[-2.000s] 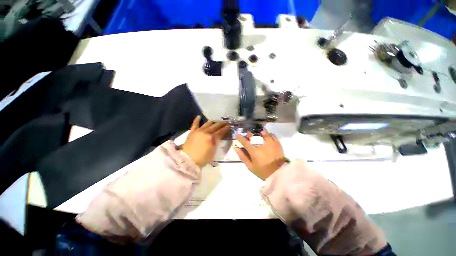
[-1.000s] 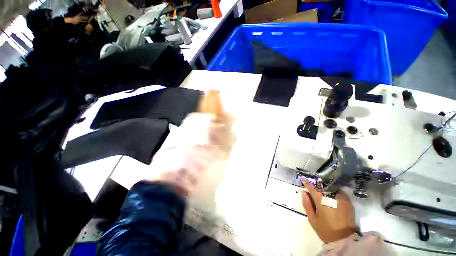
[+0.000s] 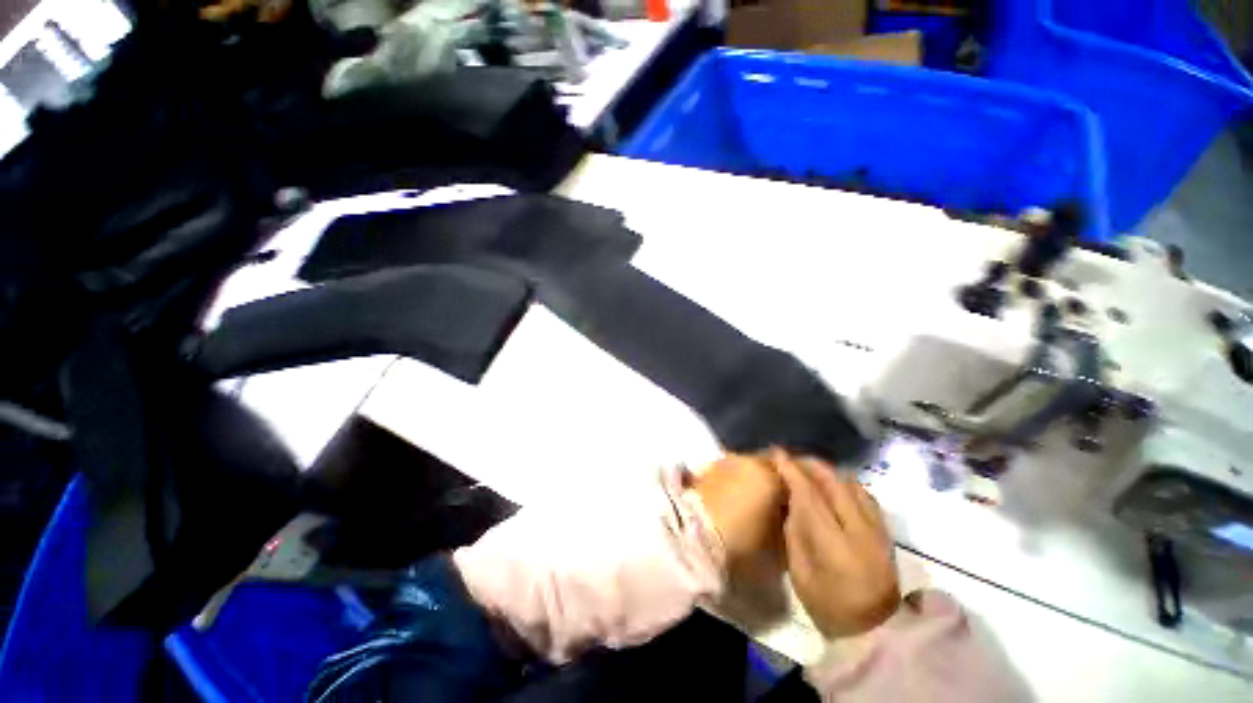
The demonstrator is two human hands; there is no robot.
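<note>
A long black fabric strip (image 3: 673, 334) runs across the white table to the sewing machine. My left hand (image 3: 743, 507) and my right hand (image 3: 841, 547) are side by side, touching, at the strip's near right end. The fingers overlap the fabric edge and the grip is hidden, so I cannot tell if either hand pinches it. The presser foot area (image 3: 948, 464) is just right of my fingertips, blurred. Another black cut piece (image 3: 371, 319) lies flat at the left, and a further one (image 3: 412, 231) lies behind it, meeting the strip.
The white machine head (image 3: 962, 371) stands at the right. A large blue bin (image 3: 879, 124) is behind the table, another blue bin (image 3: 1147, 69) beyond it. Stacked black panels (image 3: 426, 131) lie at the back left, with dark fabric hanging at the left edge.
My left hand has come from the left pieces to beside my right hand, and a black strip now reaches the machine. The black panels by the bin are no longer seen. The view has shifted slightly.
</note>
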